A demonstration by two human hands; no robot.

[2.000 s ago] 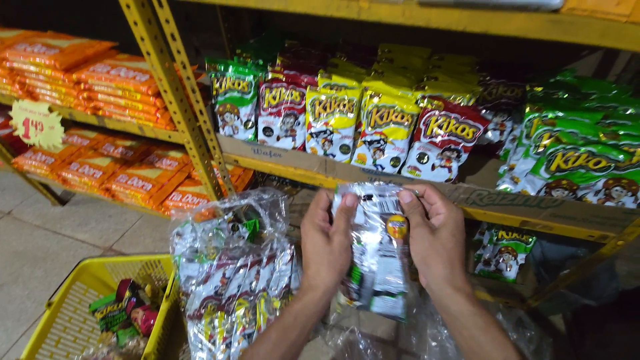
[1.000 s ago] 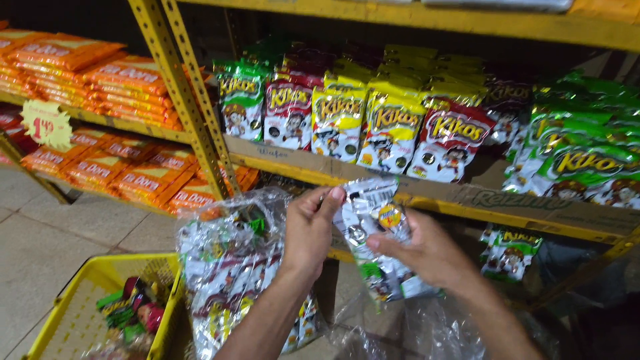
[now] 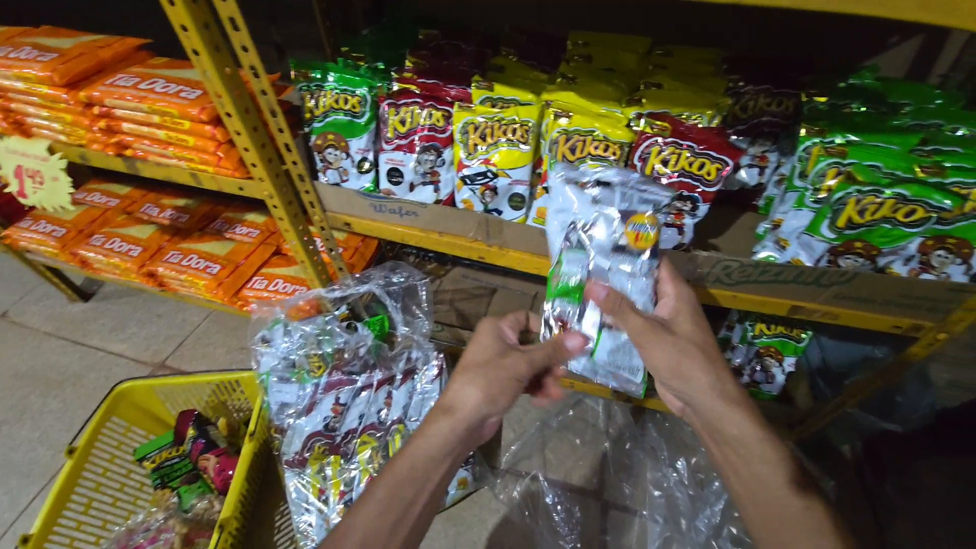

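My right hand (image 3: 663, 343) grips a silvery snack bag (image 3: 602, 282), its thumb across the face that bears a round yellow sticker and green patches. The bag stands roughly upright in front of the shelf. At its lower left edge my left hand (image 3: 511, 362) touches it, thumb and fingers close together; whether they pinch the bag is unclear. Left of my left forearm, a large clear plastic bag (image 3: 351, 412) holds several snack bags. Behind the held bag, green, red and yellow Kikos snack bags (image 3: 496, 160) stand in a row on the yellow metal shelf (image 3: 465, 240).
A yellow plastic basket (image 3: 114, 404) with a few packets sits on the tiled floor at lower left. Orange Tia Dora packs (image 3: 160, 91) fill the left shelves beyond a perforated upright (image 3: 252, 137). Empty clear plastic (image 3: 602, 465) lies below my hands. More green bags (image 3: 877, 206) lie at right.
The held bag has gone from low between both hands to a higher place in front of the shelf, mainly in my right hand. My left hand has shifted from its top edge to its lower left.
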